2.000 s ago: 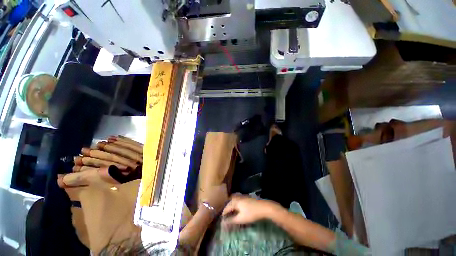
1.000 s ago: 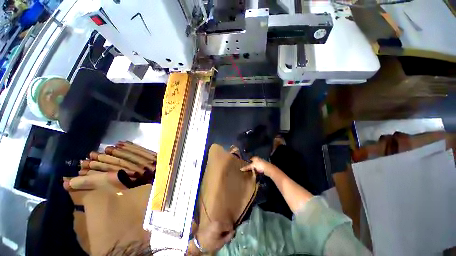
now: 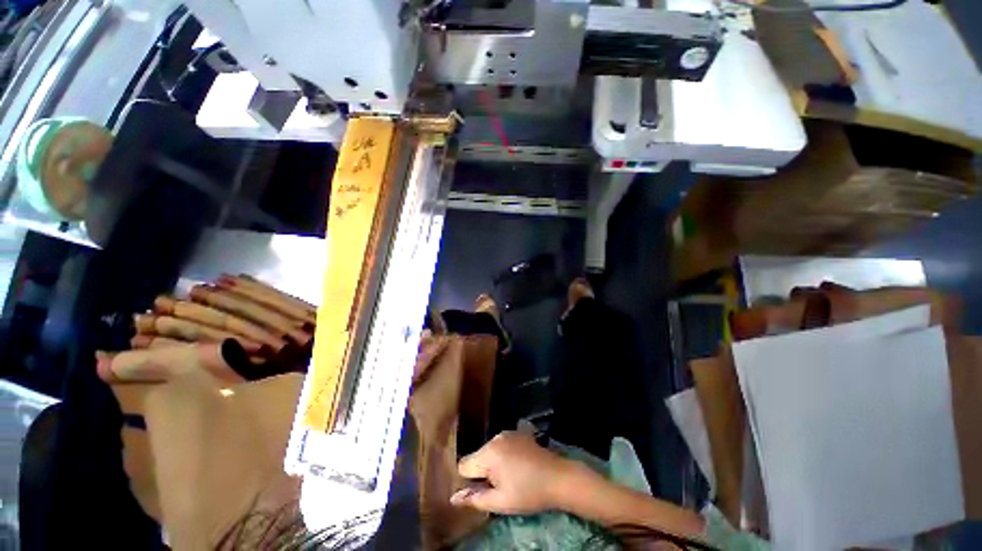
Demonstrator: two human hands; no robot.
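A tan-brown leather piece [image 3: 442,420] hangs narrow and folded in front of me, just right of the long yellow template [image 3: 342,269]. My right hand [image 3: 515,474] is closed on a small dark tool [image 3: 472,489] beside the lower part of the piece. My left hand is not clear; a blurred skin-toned shape at the piece's upper left, against the template's edge, may be its fingers. The template lies along the machine's white arm bed [image 3: 342,517], with black handwriting at its far end.
The white sewing head [image 3: 323,48] and metal drive arm [image 3: 511,54] stand ahead. Tan sheets [image 3: 221,431] and rolled brown edges [image 3: 232,318] lie left. White paper [image 3: 851,420] covers brown pieces at right. A person in a green head covering [image 3: 65,167] is at far left.
The brown piece went from spread wide to narrow and folded. My right hand moved down and nearer my body, from the piece's upper edge. My left hand left its place at the piece's lower end.
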